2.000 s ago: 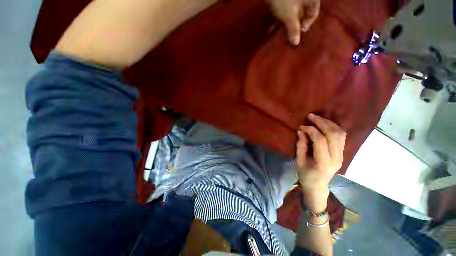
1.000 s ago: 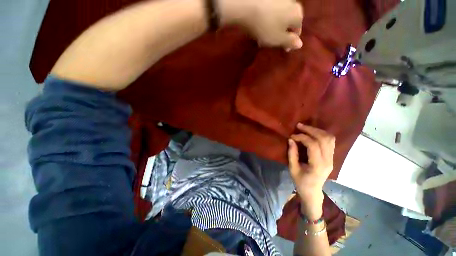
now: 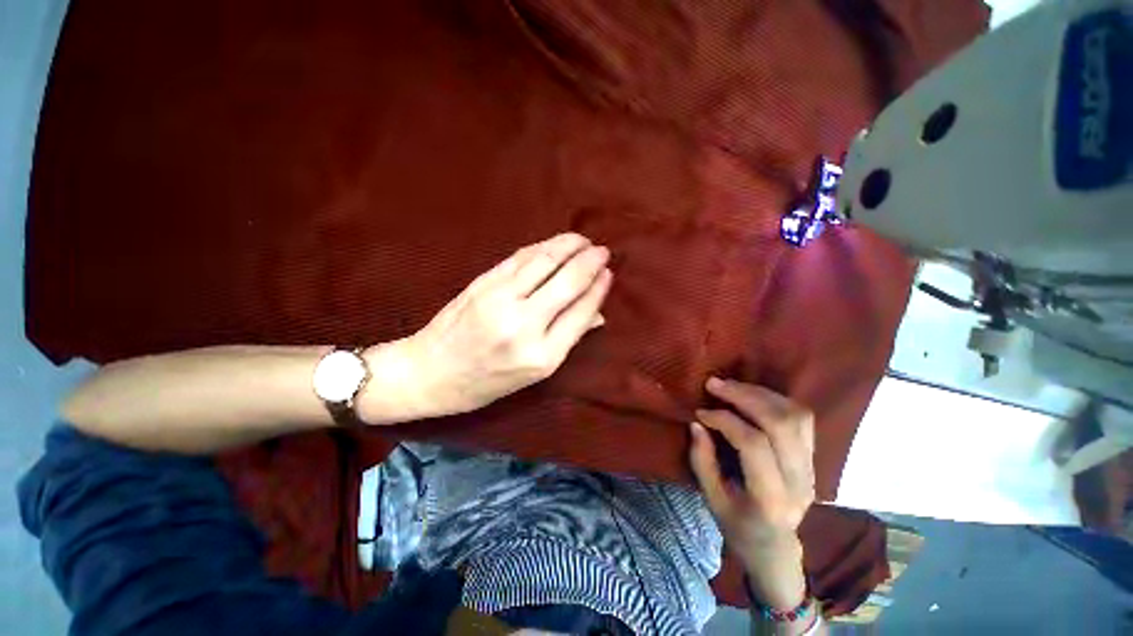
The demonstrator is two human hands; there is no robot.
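Observation:
A wide rust-brown ribbed cloth (image 3: 286, 186) spreads over the machine table and down to my lap. Its right part lies under the brightly lit presser foot (image 3: 814, 218). My left hand (image 3: 503, 317), with a watch at the wrist, lies palm down on the middle of the cloth, fingers close together; what is under them is hidden. My right hand (image 3: 758, 454), with bracelets, rests its fingertips on the cloth near the front edge, below the foot. Its thumb and forefinger are slightly apart. Faint seam or fold lines run between the hands.
The white-grey sewing machine head (image 3: 982, 149), with a blue label, stands at the upper right. The white table edge (image 3: 963, 454) shows at the right. More rust cloth (image 3: 851, 559) lies on slatted wood at the lower right. A striped apron (image 3: 559, 572) covers my lap.
My left hand has come down and left from the top onto the middle of the cloth. The patch's curved outline no longer shows clearly. My right hand stays near the front edge.

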